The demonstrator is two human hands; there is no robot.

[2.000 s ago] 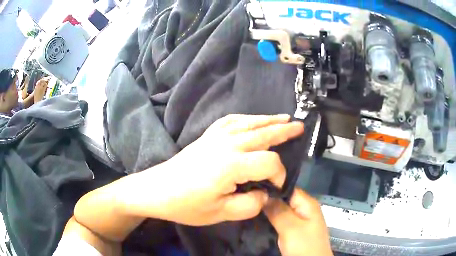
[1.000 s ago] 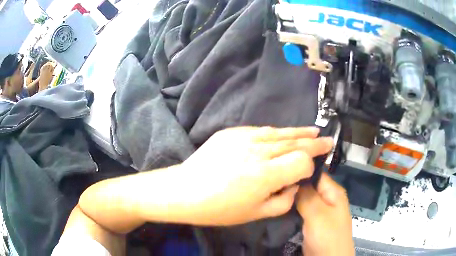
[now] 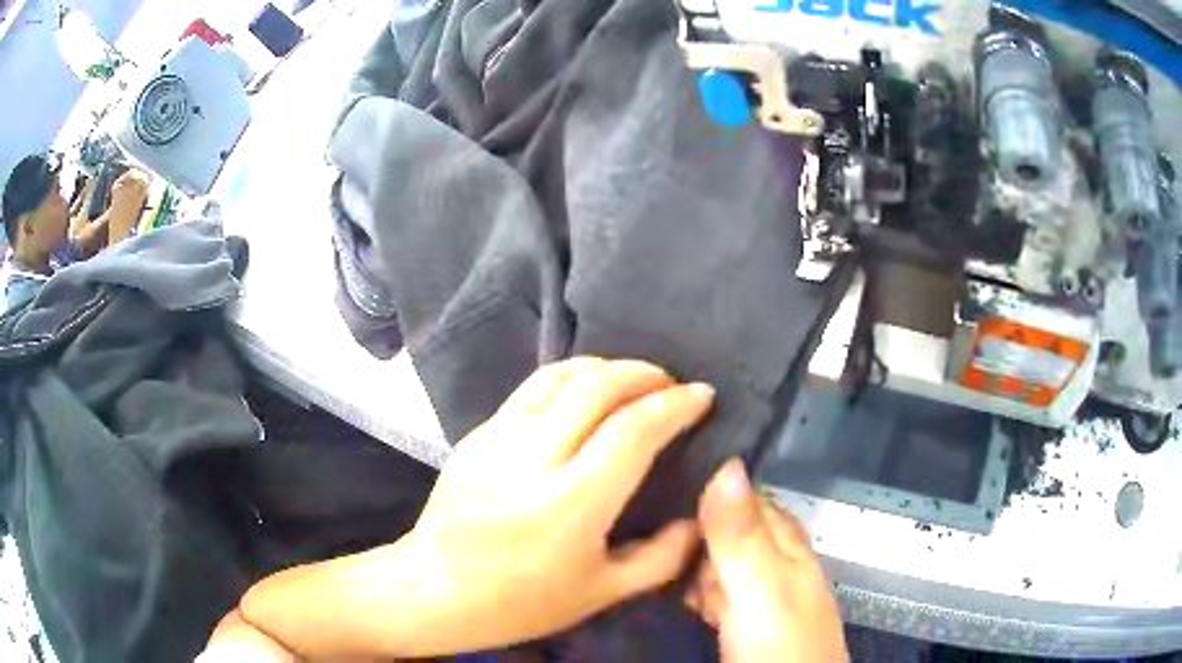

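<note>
A dark grey heavy-cloth garment (image 3: 687,233) lies bunched left of the white JACK overlock machine (image 3: 845,16). Its right edge runs up to the metal presser foot area (image 3: 819,246), below the blue round knob (image 3: 726,97). My left hand (image 3: 557,479) lies on the cloth, fingers pointing at the machine, with a fold of cloth between its fingers and thumb. My right hand (image 3: 765,570) is at the near end of the cloth edge, thumb on top, its other fingers partly hidden. Both hands are below the foot, close together.
More dark grey cloth (image 3: 117,427) hangs at the far left. A grey recessed tray (image 3: 894,460) and an orange-and-white label (image 3: 1024,363) are below the machine head. Dark lint lies on the table (image 3: 1076,518). A person (image 3: 36,214) sits at the far left near a white box-shaped device (image 3: 182,114).
Both hands have moved back from the presser foot, towards the lower left. The cloth between hands and foot is now longer and flatter, and the garment's folds have shifted. The view has also shifted slightly.
</note>
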